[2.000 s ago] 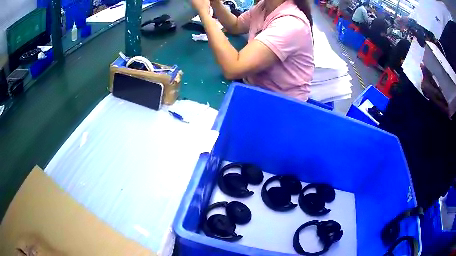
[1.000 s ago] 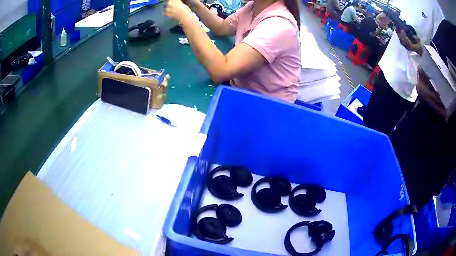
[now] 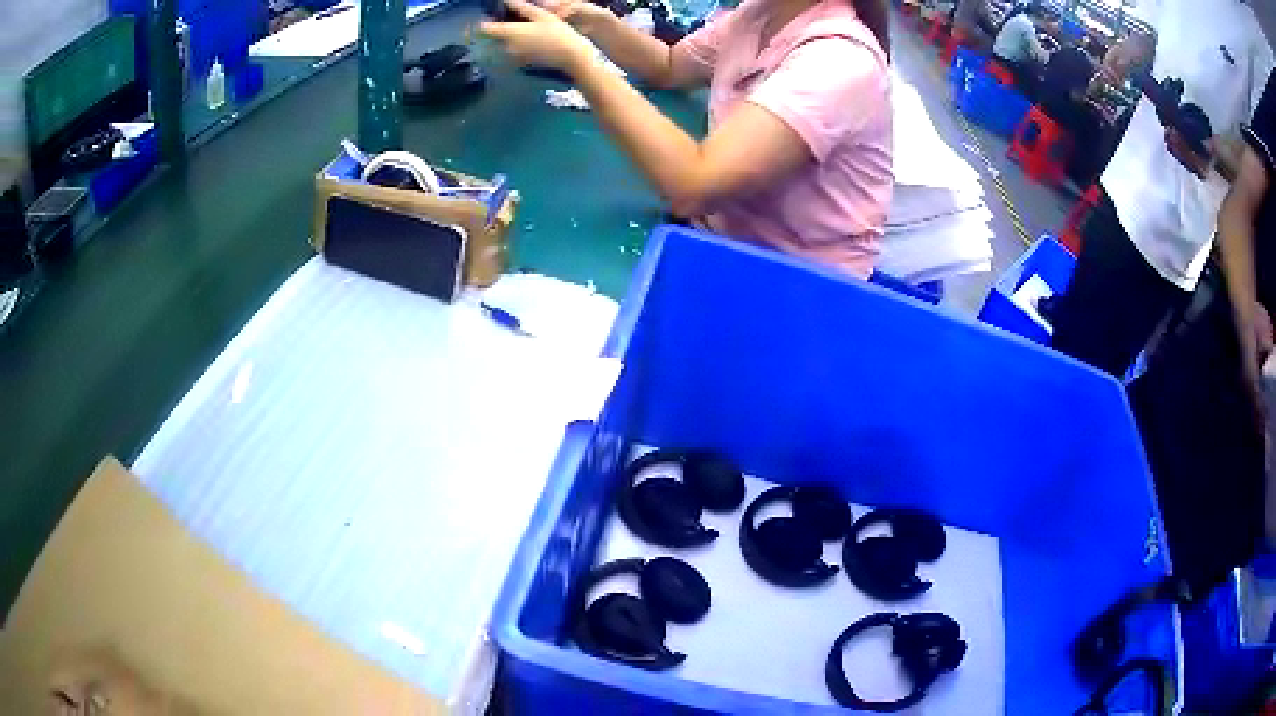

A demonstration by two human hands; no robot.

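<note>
Neither of my hands can be made out. A large deep blue crate (image 3: 896, 350) stands in front of me at the right. On the white sheet (image 3: 798, 646) in its bottom lie several black folded headphones (image 3: 896, 660), apart from the walls. More dark headphones (image 3: 1113, 636) hang over its right rim, partly cut off. A tan cardboard sheet (image 3: 182, 602) lies at the lower left. A small reddish-brown patch shows on it at the bottom edge; I cannot tell what it is.
White sheeting (image 3: 364, 448) covers the near bench. A small carton (image 3: 490, 238) with a white loop stands behind a leaning black phone (image 3: 395, 248), near a blue pen (image 3: 505, 319). A person in pink (image 3: 812, 140) works across the green bench (image 3: 588, 210). Another person stands at the right.
The view has shifted left and back again. The headphones in the crate keep their places. The person in pink has lowered their hands slightly, and the people at the right have moved.
</note>
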